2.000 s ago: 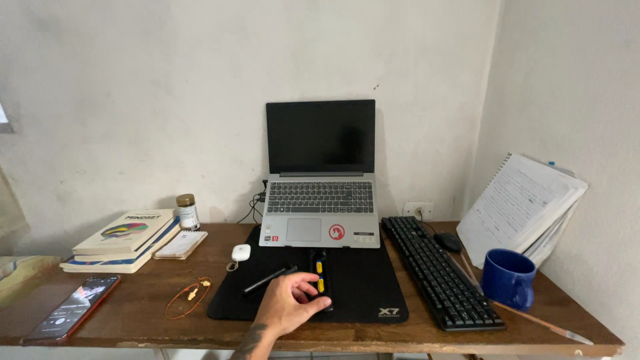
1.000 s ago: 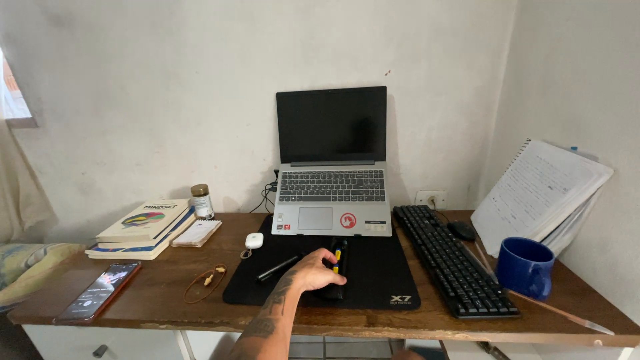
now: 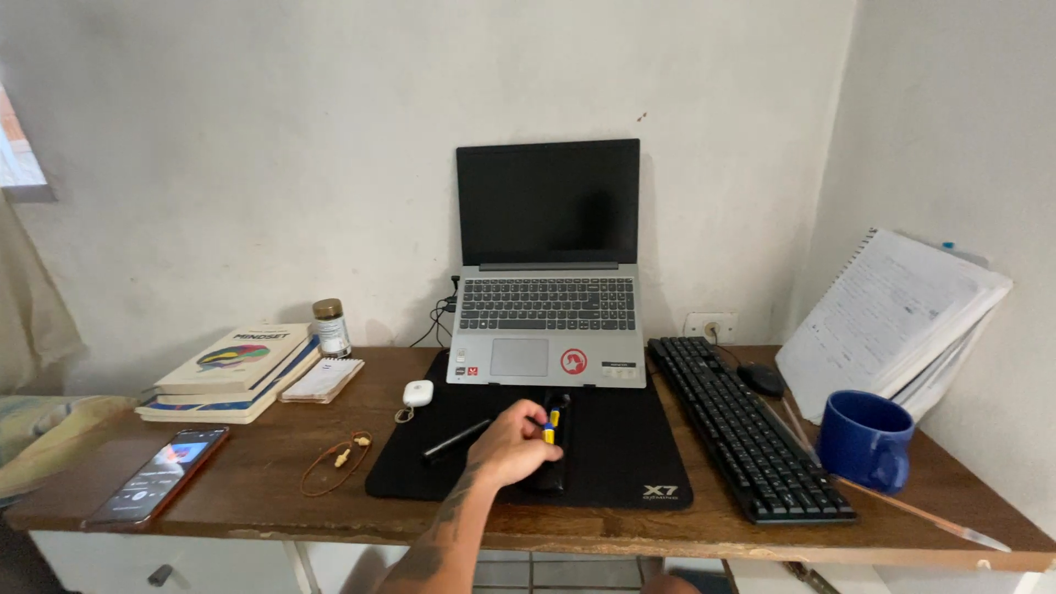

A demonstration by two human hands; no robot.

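Observation:
My left hand (image 3: 513,445) reaches in from the bottom, palm down, over the black desk mat (image 3: 615,450). Its thumb and fingers pinch a small yellow and blue item (image 3: 549,432), whose kind I cannot tell. Another yellow piece (image 3: 555,417) shows just beyond the fingertips, over a narrow black case (image 3: 551,478) lying lengthwise on the mat. The hand partly hides this case. Left of the hand lies a black pen-like cylinder (image 3: 455,440), its right end by the knuckles. My right hand is out of view.
Behind the mat stands an open laptop (image 3: 549,330). On the left are stacked books (image 3: 235,363), a notepad (image 3: 322,379), a jar (image 3: 332,328), a phone (image 3: 161,478), a cord (image 3: 338,458) and a white tag (image 3: 418,393). Rightward are a keyboard (image 3: 747,433), mouse (image 3: 760,379), blue mug (image 3: 865,437) and spiral notebook (image 3: 883,313).
My left hand stays over the black case. Two separate yellow pieces now show at its fingertips. The black cylinder and the other desk items have kept their places.

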